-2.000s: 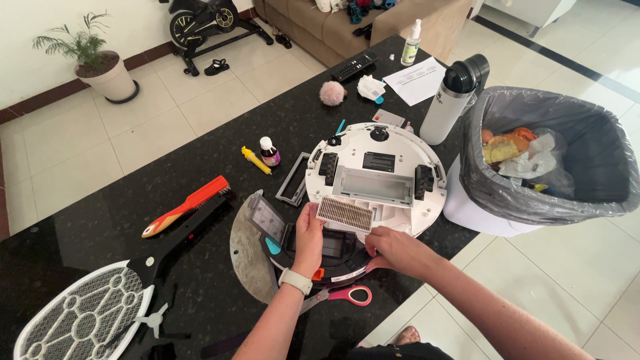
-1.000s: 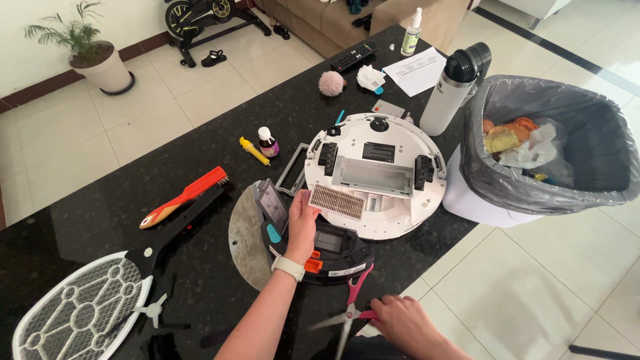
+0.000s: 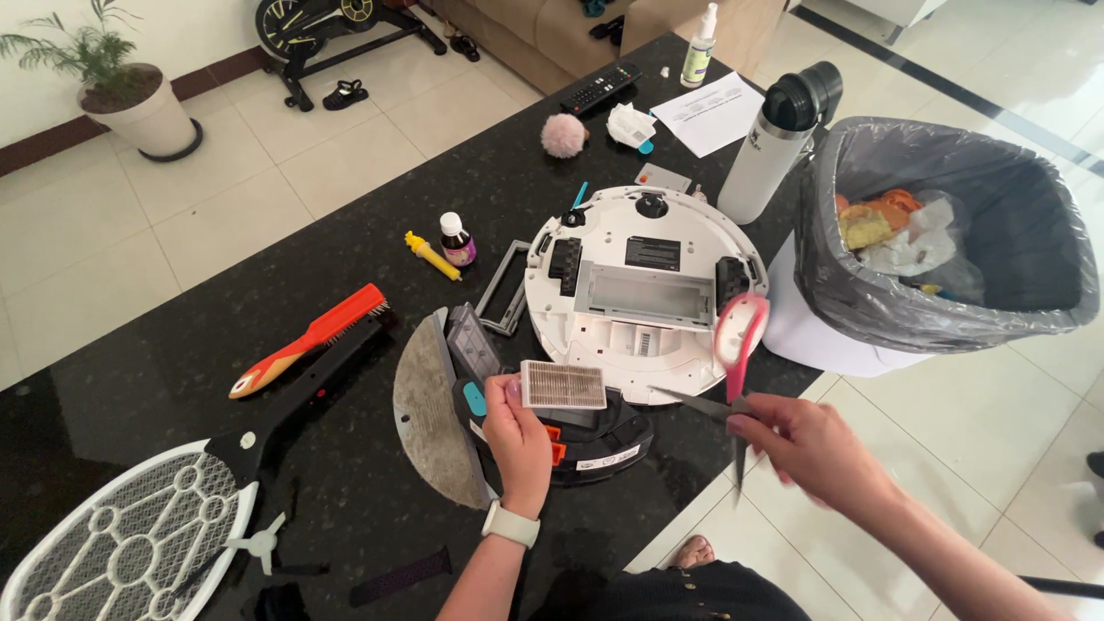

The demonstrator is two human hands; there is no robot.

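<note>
My left hand (image 3: 517, 435) pinches the left end of a white-framed pleated filter (image 3: 563, 385) with dirty pleats. Between the fingers of my right hand (image 3: 798, 440) are scissors with pink handles (image 3: 740, 341); the blades are spread, the handles upward. Behind the filter a white robot vacuum (image 3: 630, 345) lies upside down with its brush bay uncovered. A black dustbin and water-tank module (image 3: 617, 440) sits below the filter, its lid (image 3: 473, 341) raised, with a dirty grey mop pad (image 3: 435, 414) at its left. A grey brush-cover frame (image 3: 504, 289) rests beside the robot.
A lined trash bin (image 3: 949, 328) and a steel bottle (image 3: 759, 164) stand at the right. Leftward lie an orange-handled brush (image 3: 310, 341), an electric swatter (image 3: 129, 543), a yellow syringe (image 3: 433, 256) and a small medicine bottle (image 3: 457, 240). A side brush (image 3: 259, 543) is near the swatter.
My right hand was at the filter, then reached the scissors at the table's front edge. It has now raised them beside the robot vacuum. The left hand still holds the filter.
</note>
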